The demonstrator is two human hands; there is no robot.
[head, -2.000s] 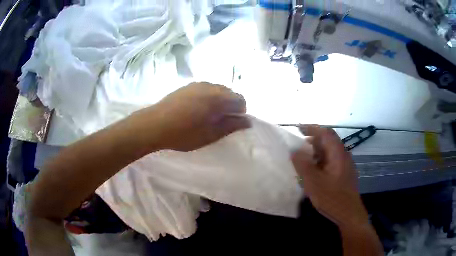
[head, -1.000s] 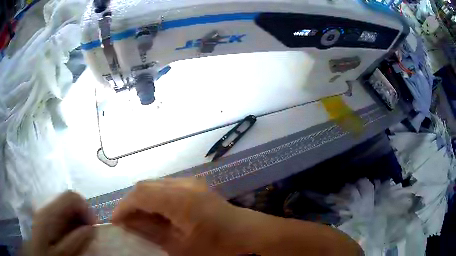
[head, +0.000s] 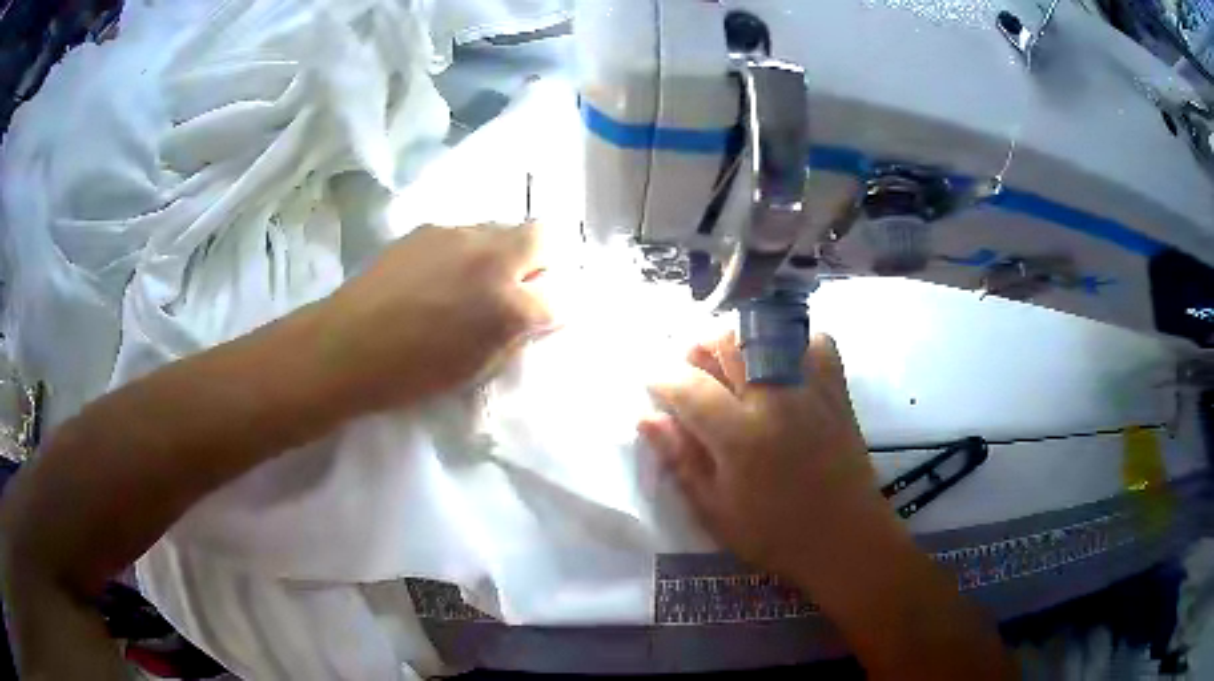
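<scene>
A white garment piece [head: 573, 519] lies on the machine table under the needle area and hangs over the front edge. My left hand [head: 446, 306] is left of the needle, its fingertips closed on the fabric in bright glare. My right hand [head: 766, 446] is just right of and in front of the needle, below the grey lamp cylinder [head: 775, 343], with its fingers bent down at the fabric edge. Whether they pinch it is washed out. The presser foot and needle are lost in glare under the sewing machine head [head: 879, 120].
White cloth [head: 240, 173] is heaped at the left. Black thread snips [head: 943, 474] lie right of my right hand, near yellow tape [head: 1142, 460]. A ruler strip [head: 732, 599] runs along the front edge. A shiny take-up guard [head: 776, 140] is on the head.
Both hands have moved from in front of the table up to either side of the needle area, and the fabric now lies on the table there. The view has shifted closer to the machine head.
</scene>
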